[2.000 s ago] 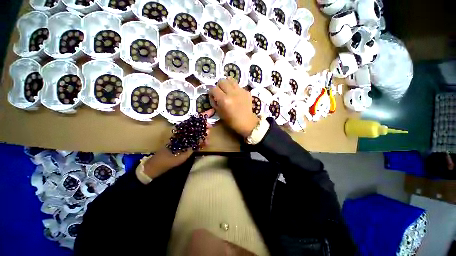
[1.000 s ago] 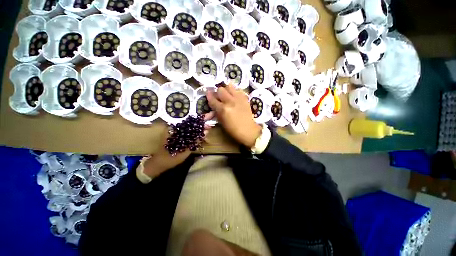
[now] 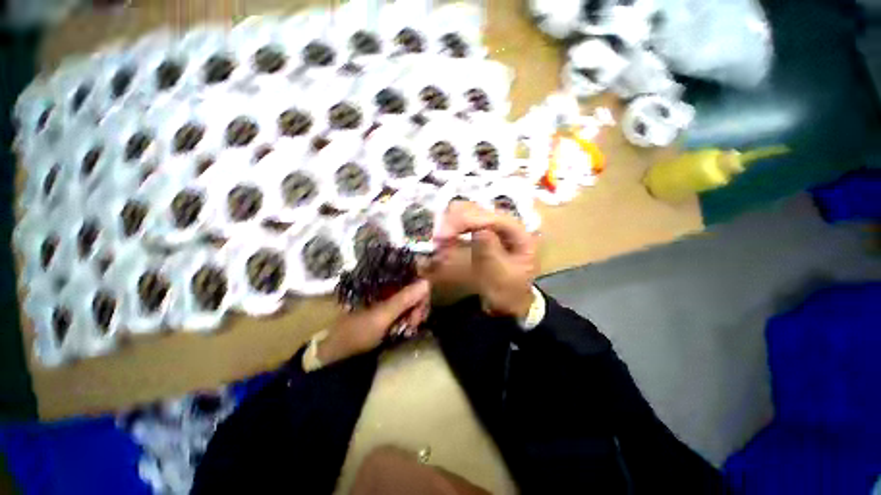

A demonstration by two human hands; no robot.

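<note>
My left hand (image 3: 372, 324) is closed around a bunch of wired parts with dark bead-like heads (image 3: 379, 276), held at the cardboard's front edge. My right hand (image 3: 493, 256) is beside it, fingers bent and fingertips close together near the bunch; blur hides whether they hold a part. White camera housings (image 3: 265, 272) stand in tight rows in front of me, each with a dark round face plate showing inside. The nearest housings are right behind the bunch and partly hidden by it and by my right hand.
Red-and-yellow pliers (image 3: 572, 162) lie among small white pieces right of the rows. A yellow bottle (image 3: 694, 174) lies at the right edge of the cardboard (image 3: 618, 227). Loose housings (image 3: 657, 118) and a clear bag (image 3: 720, 39) are at far right. A blue-lined bin (image 3: 72, 459) is below left.
The view has turned and blurred, so the rows now slant. Both hands have drawn back from the front-row housing toward my body. The bunch is still in my left hand.
</note>
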